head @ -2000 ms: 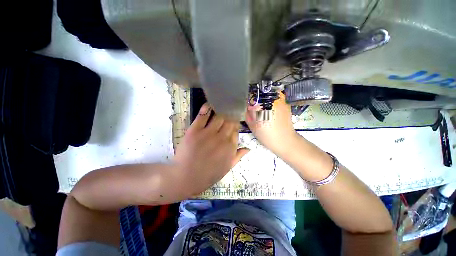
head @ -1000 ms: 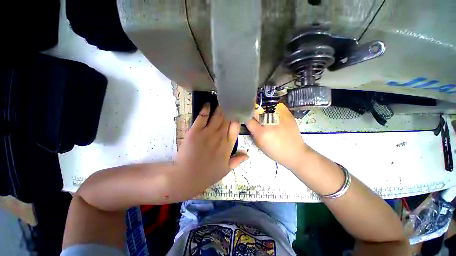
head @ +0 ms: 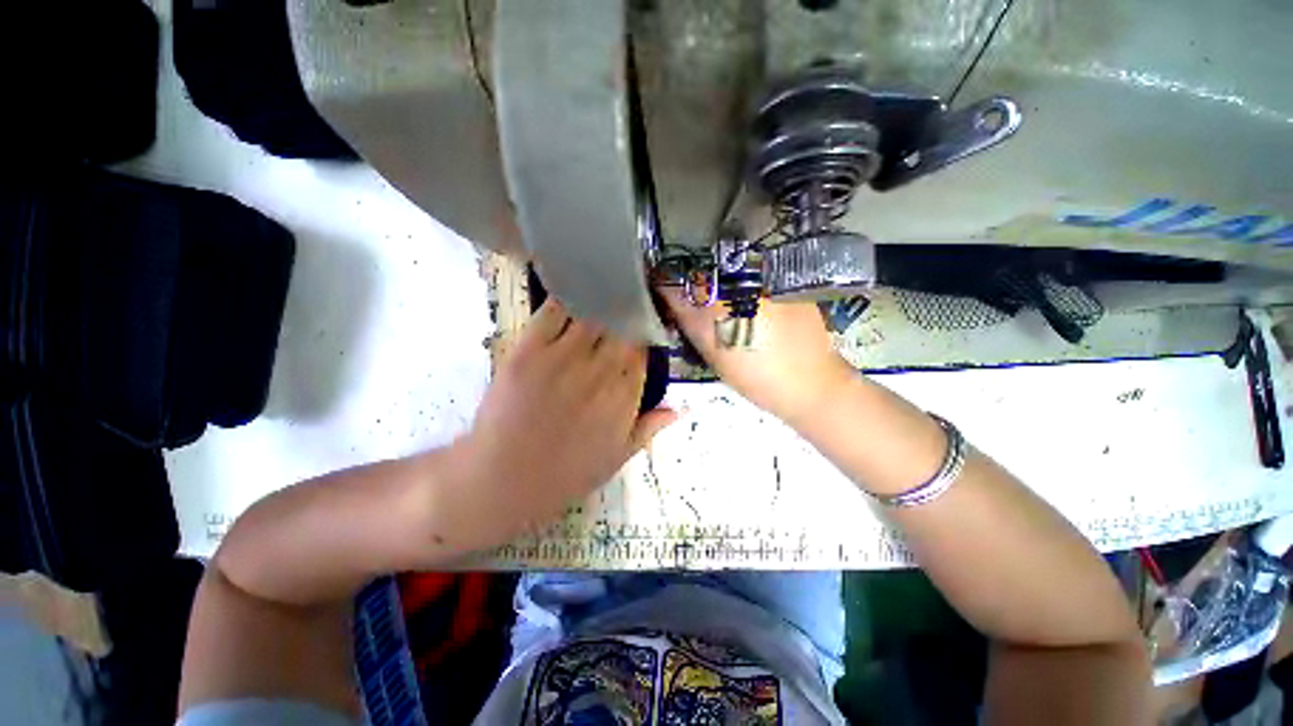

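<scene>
The grey-cream sewing machine head (head: 411,128) fills the top, with a curved grey guard (head: 567,170) over the needle area. My left hand (head: 556,404) lies flat, fingers spread, on a black case panel (head: 655,380); only small parts of the panel show beside the fingers. My right hand (head: 759,352) is at the needle area, its fingertips partly hidden behind the guard and metal parts. A dark bit of material shows by its fingers; whether it grips this cannot be told. The presser foot and needle are not clearly visible.
Black stacked case parts (head: 213,312) are piled at left. Black mesh pieces (head: 936,305) lie on the bed at right. Dark snips or a similar tool (head: 1262,397) lie at the far right. The table's ruler edge (head: 794,550) runs in front. Clear plastic bags (head: 1205,610) sit below right.
The camera view has shifted, moving the machine head left in the picture. The black panel shows less left of my left hand than one second ago. Both hands stay near the needle.
</scene>
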